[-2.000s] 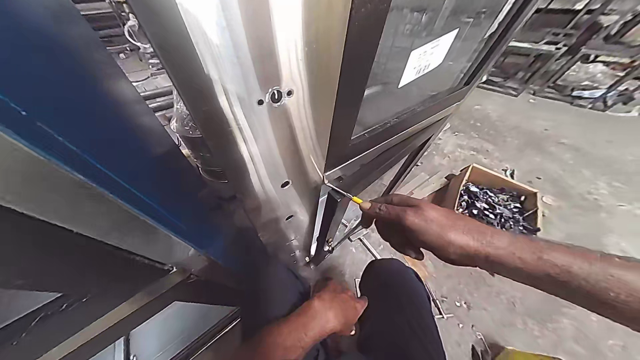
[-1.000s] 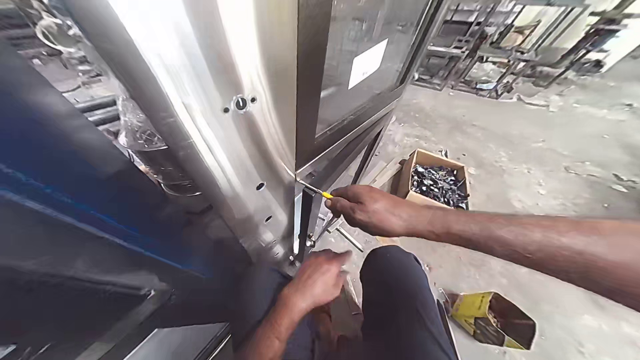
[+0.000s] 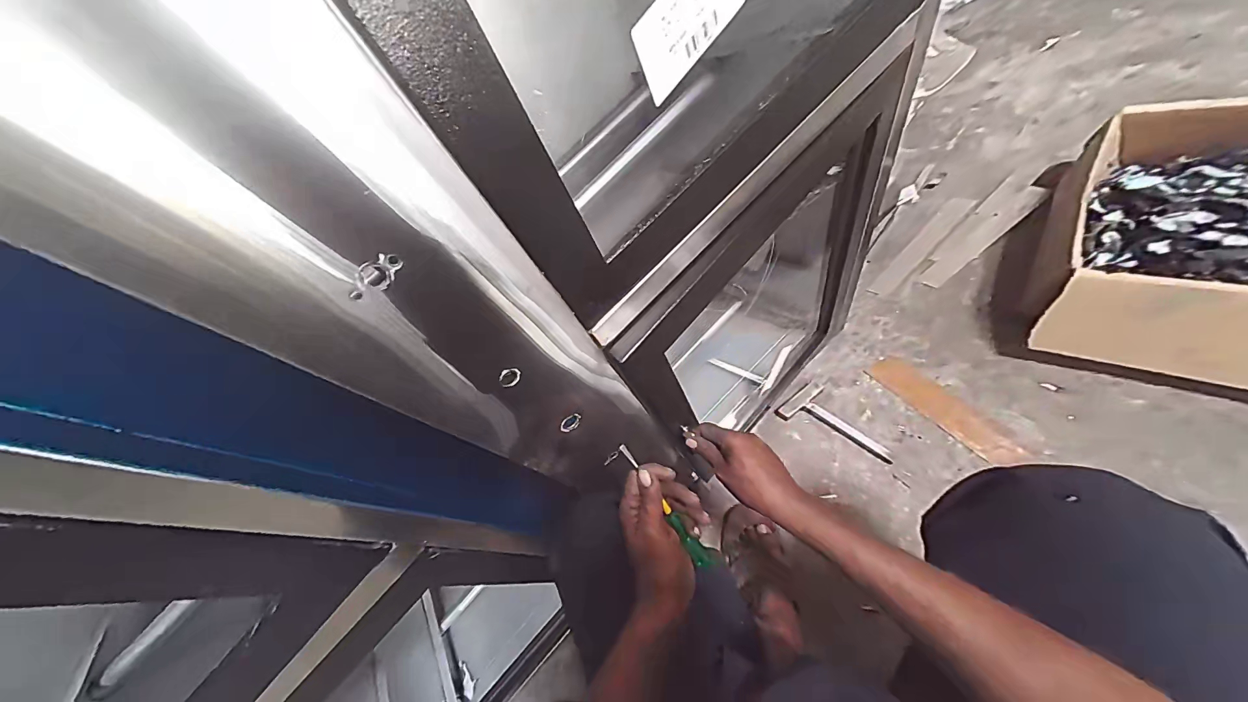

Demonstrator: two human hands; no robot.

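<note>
My left hand (image 3: 658, 517) holds a screwdriver (image 3: 688, 534) with a green and yellow handle. Its tip points up, close to a small hole low in the brushed metal panel (image 3: 429, 361). Just to the right, the fingertips of my right hand (image 3: 736, 463) pinch a small metal piece, too small to name, beside the lower corner of the dark-framed glass door (image 3: 746, 322). Several round holes run down the panel above the screwdriver. The screwdriver's grip is partly hidden by my left fingers.
A cardboard box (image 3: 1141, 317) full of small dark parts stands on the floor at right. Near it lie a hammer-like tool (image 3: 848, 433) and a brown strip (image 3: 946, 409). A blue panel (image 3: 244, 390) lies at left. My foot and dark-clothed knee are below.
My right hand held the screwdriver against the door frame edge before; now my left hand has it. My right hand has moved down to the frame's lower part. The view has moved closer.
</note>
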